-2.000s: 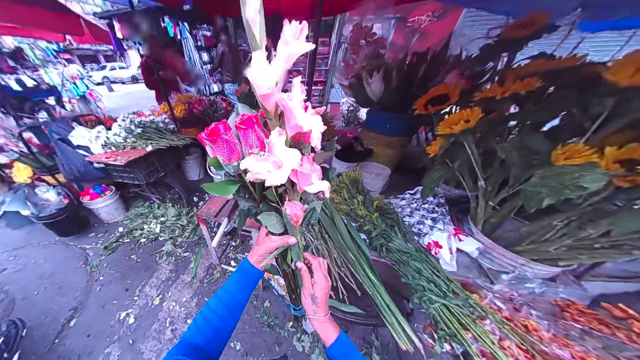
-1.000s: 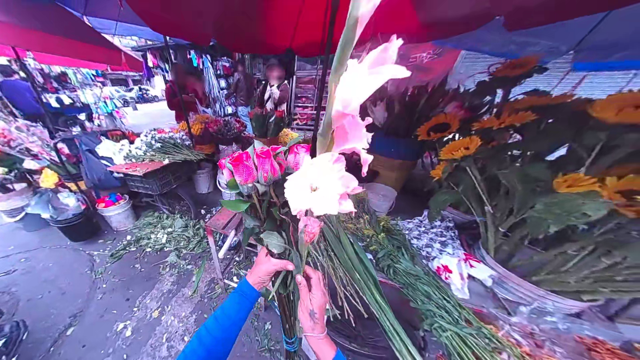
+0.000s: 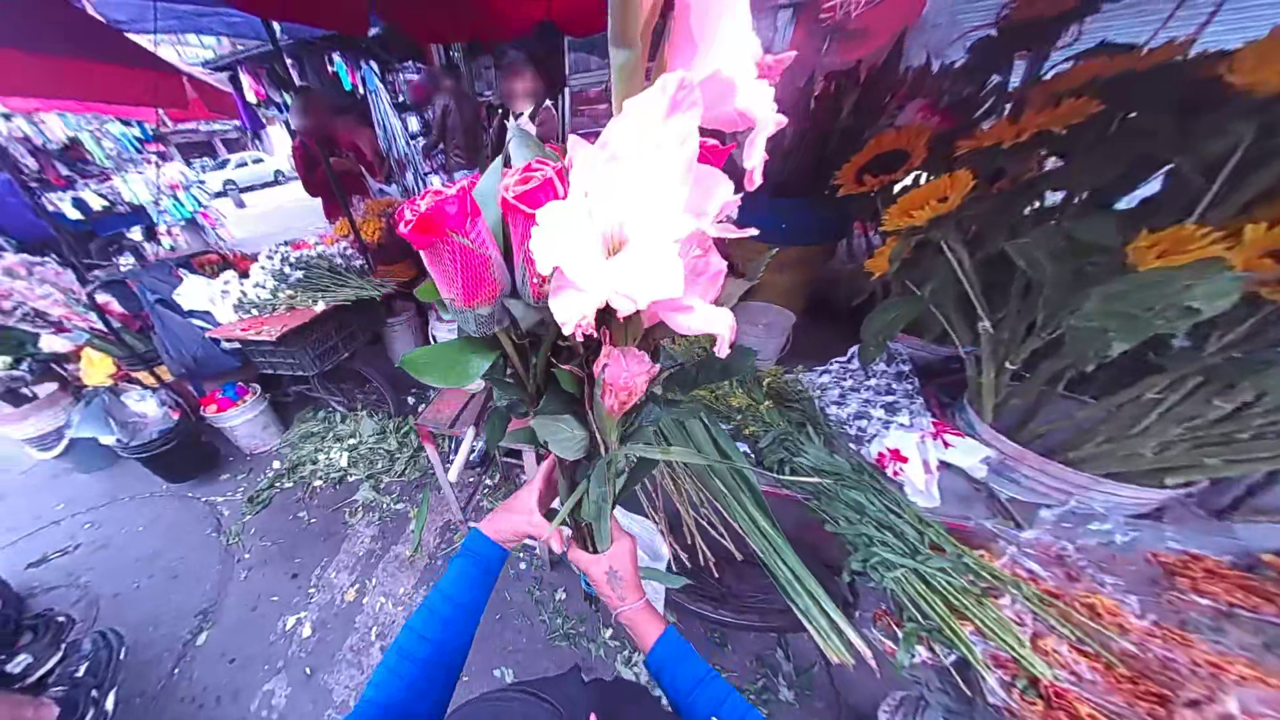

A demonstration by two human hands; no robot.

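A bouquet of pale pink gladioli (image 3: 620, 215) and net-wrapped pink roses (image 3: 465, 255) stands upright in front of me. My right hand (image 3: 612, 570) is closed around its bundled stems. At the left side of the stems is my left hand (image 3: 527, 508), touching them, its thumb and fingers partly spread; whether it grips them I cannot tell. A small pink gladiolus bloom (image 3: 625, 378) sits just above the hands, among green leaves. The lower stem ends are mostly hidden behind my right hand and wrist.
Long cut green stems (image 3: 765, 540) lie to the right. Beyond them a large basket (image 3: 1060, 470) holds sunflowers (image 3: 928, 200). A small wooden stool (image 3: 450, 410), leaf trimmings (image 3: 340, 450) and a bucket (image 3: 243, 420) are at the left. People stand in the background near a flower-laden crate (image 3: 300, 350).
The bouquet has turned and tilted in my hands, and the roses now show at the left of the gladioli. My left hand has loosened somewhat from the stems.
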